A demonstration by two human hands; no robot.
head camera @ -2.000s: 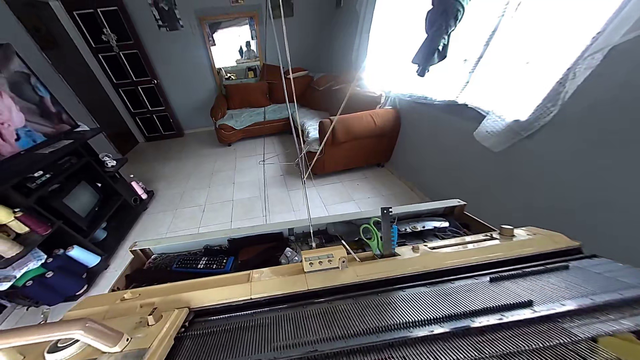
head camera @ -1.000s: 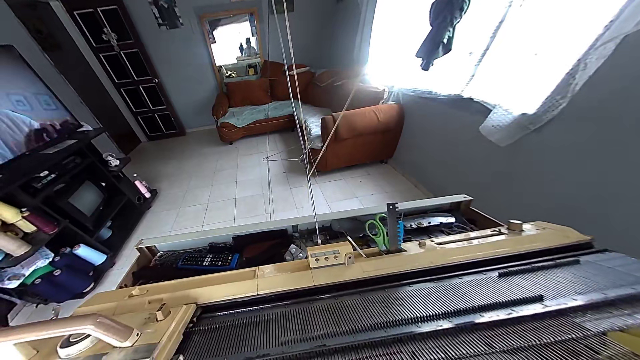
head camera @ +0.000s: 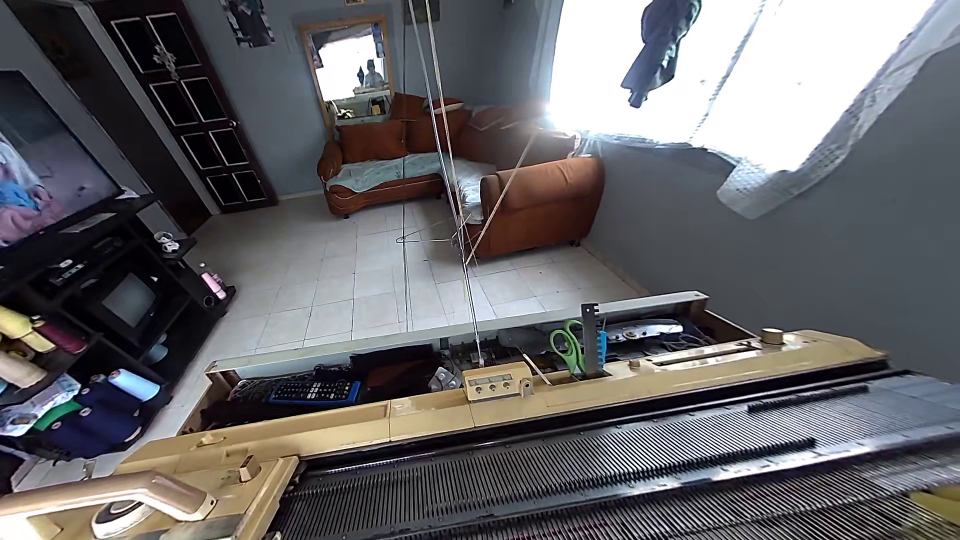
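Neither my left hand nor my right hand shows in the head view. A cream-coloured knitting machine spans the bottom, with its metal needle bed [head camera: 465, 480] running from lower left to right. The carriage with its curved handle [head camera: 112, 495] sits at the left end. At the middle of the back rail is a row counter [head camera: 497, 382] with small dials. Yarn strands [head camera: 450, 161] run from above down behind the counter. Green-handled scissors [head camera: 568, 347] stand beside an upright metal piece [head camera: 590, 341] in the tray behind the machine. Part of a yellow thing [head camera: 937, 504] shows at the right edge.
The long tray [head camera: 465, 330] behind the machine holds a remote control [head camera: 313, 391] and other small items. On the left, a black shelf unit [head camera: 176, 322] bears a television [head camera: 52, 161] and yarn cones [head camera: 133, 385]. An orange sofa [head camera: 544, 199] stands beyond, near the window.
The picture on the television has changed. The machine, the carriage and the scissors stay in the same places.
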